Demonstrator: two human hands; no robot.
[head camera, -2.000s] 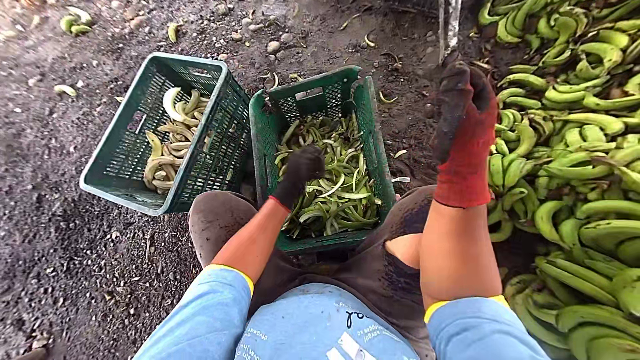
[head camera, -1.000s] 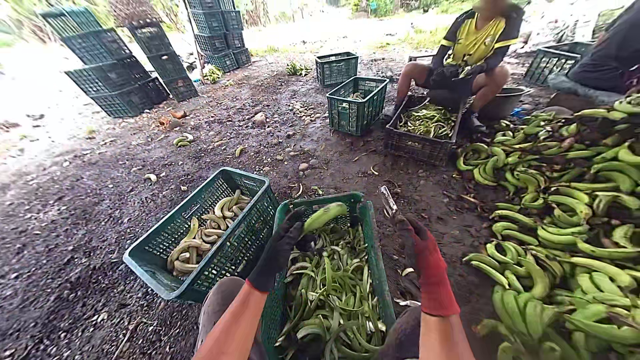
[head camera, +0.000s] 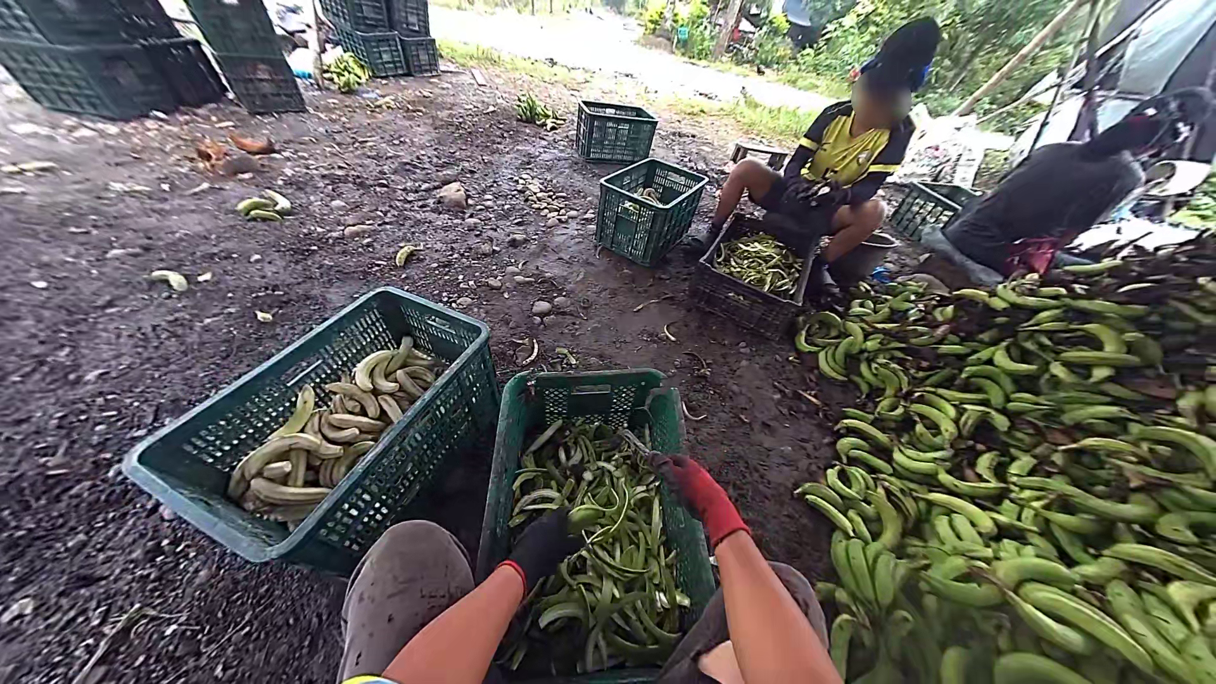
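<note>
My left hand (head camera: 546, 543), in a black glove, is closed on a green plantain (head camera: 586, 516) over the crate of peels. My right hand (head camera: 698, 492), in a red and black glove, grips a metal knife (head camera: 634, 441) near that crate's right rim. The green plastic crate (head camera: 506, 446) stands between my knees and holds many green peels (head camera: 627, 570). To its left, a second green crate (head camera: 204, 503) holds peeled plantains (head camera: 328, 437). The knife's blade partly blends with the peels behind it.
A large pile of green plantains (head camera: 1007, 484) lies at the right. Ahead, a person (head camera: 845, 161) sits behind a dark crate of peels (head camera: 746, 309), beside another green crate (head camera: 646, 214). A second person (head camera: 1054, 195) bends at the right. Stacked crates (head camera: 104, 71) stand at the back left.
A second ago my left hand held the plantain near the crate's far end; now it is lower over the peels. Two seconds ago my right hand was raised beside the pile. The view has tilted up since then.
</note>
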